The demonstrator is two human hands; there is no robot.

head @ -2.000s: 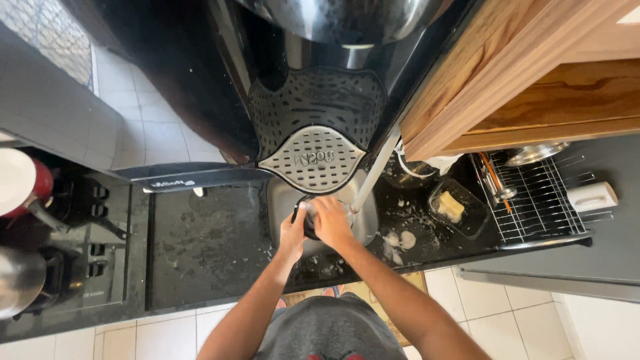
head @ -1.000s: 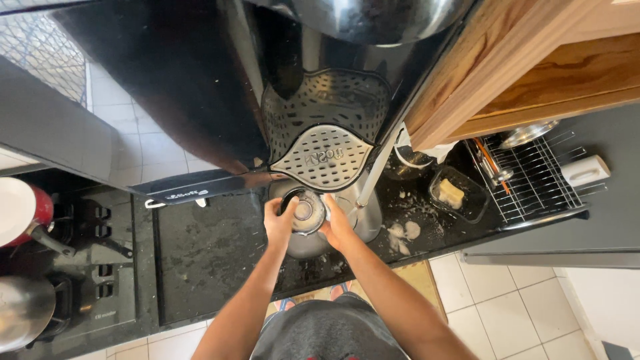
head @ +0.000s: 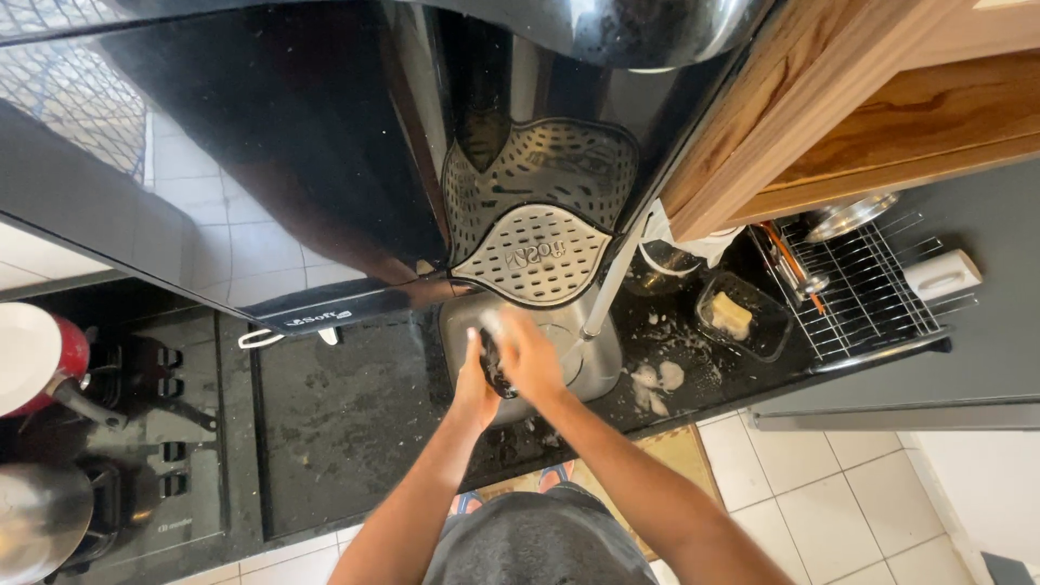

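Observation:
Over the stainless steel sink (head: 597, 370), my left hand (head: 478, 382) grips a dark round object (head: 492, 366), perhaps a lid or small pan, tilted on edge. My right hand (head: 526, 353) is pressed against its right side; the fingers are blurred, and whether they hold a sponge cannot be told. The metal faucet pipe (head: 609, 292) comes down just right of my right hand. Foam (head: 650, 382) lies on the black counter beside the sink. Farther right, a clear container (head: 764, 325) holds a yellowish block (head: 730, 315), soap or a sponge.
A black water dispenser with a perforated drip tray (head: 540, 256) juts above the sink. To the right stand a wire dish rack (head: 869, 284) with a white mug (head: 942, 275) and a wooden cabinet (head: 845, 122). A red pan (head: 45, 357) and a steel pot (head: 41, 520) sit on the stove at left.
The round object showed its ringed face between both hands a second ago; now it is turned on edge in my left hand. My right hand has moved onto its side.

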